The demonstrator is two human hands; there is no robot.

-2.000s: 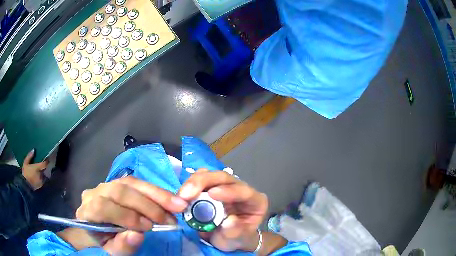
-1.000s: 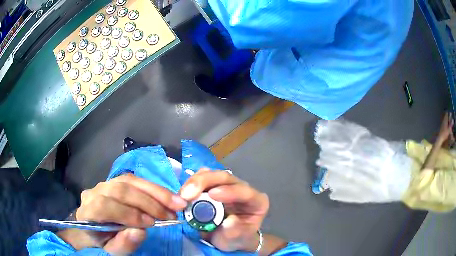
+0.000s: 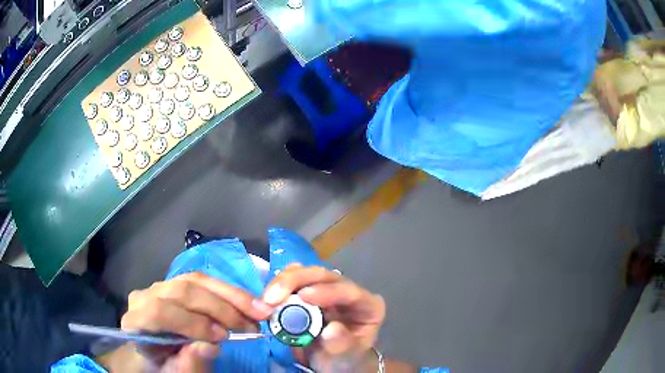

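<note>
A round electronic unit (image 3: pixel 295 320) with a pale ring, a dark-rimmed grey centre and a green patch at its lower edge is held up above the lap. My right hand (image 3: pixel 343 313) grips it between thumb and fingers from the right. My left hand (image 3: pixel 182 313) is shut on long thin tweezers (image 3: pixel 120 334), lying across the fingers with the tips pointing right, close to the unit's lower left edge. I cannot tell whether the tips touch it. My left fingertips also meet the unit's upper left edge.
A green-topped bench (image 3: pixel 62 197) at the upper left bears a tan sheet (image 3: pixel 213 64) with rows of similar discs. A person in a blue smock (image 3: pixel 496 87) is at the upper right, near a blue stool (image 3: pixel 321 98). Another person in yellow (image 3: pixel 645 87) is at the right edge.
The bench and sheet sit lower in the picture. The person in yellow and a white garment has moved up the right side. Both hands keep their hold.
</note>
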